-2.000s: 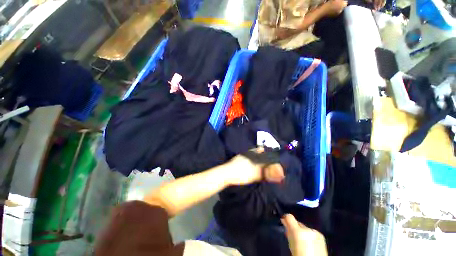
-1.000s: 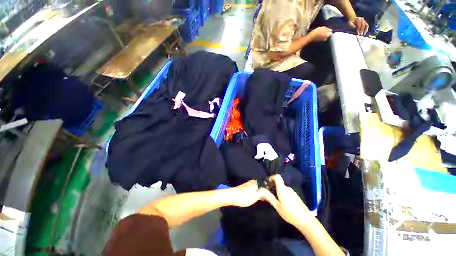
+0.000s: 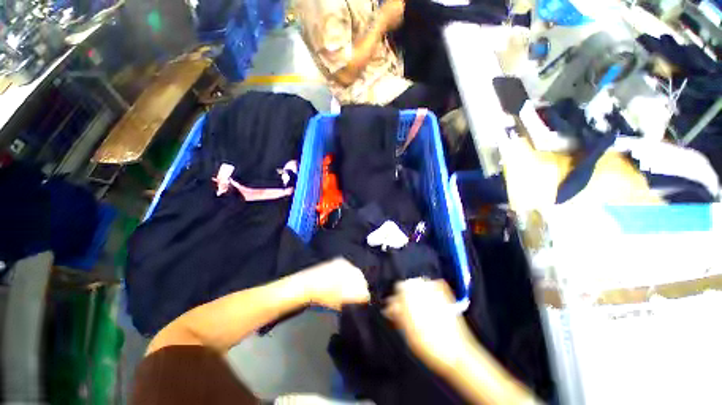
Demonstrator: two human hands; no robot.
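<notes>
Dark navy cloth (image 3: 368, 170) fills a blue crate (image 3: 443, 190) in front of me and hangs over its near end. My left hand (image 3: 342, 283) is closed on the dark cloth at the crate's near end. My right hand (image 3: 419, 304) is just to its right, blurred, with its fingers closed on the same cloth. The gathered cloth between the hands is too dark and blurred to tell its shape. A white piece (image 3: 388, 236) lies on the cloth just beyond the hands. A red-orange bunch (image 3: 328, 192) lies in the crate's left side.
A second blue crate (image 3: 176, 164) at left holds a dark garment bundle (image 3: 214, 237) with a pink tie (image 3: 257, 192). A white sewing table (image 3: 633, 348) stands at right with dark cloth pieces (image 3: 586, 166). A person (image 3: 348, 47) sits beyond the crates. A wooden bench (image 3: 150, 111) stands far left.
The view has swung right, so the crates appear further left. My hands, together at the cloth a second ago, are now slightly apart.
</notes>
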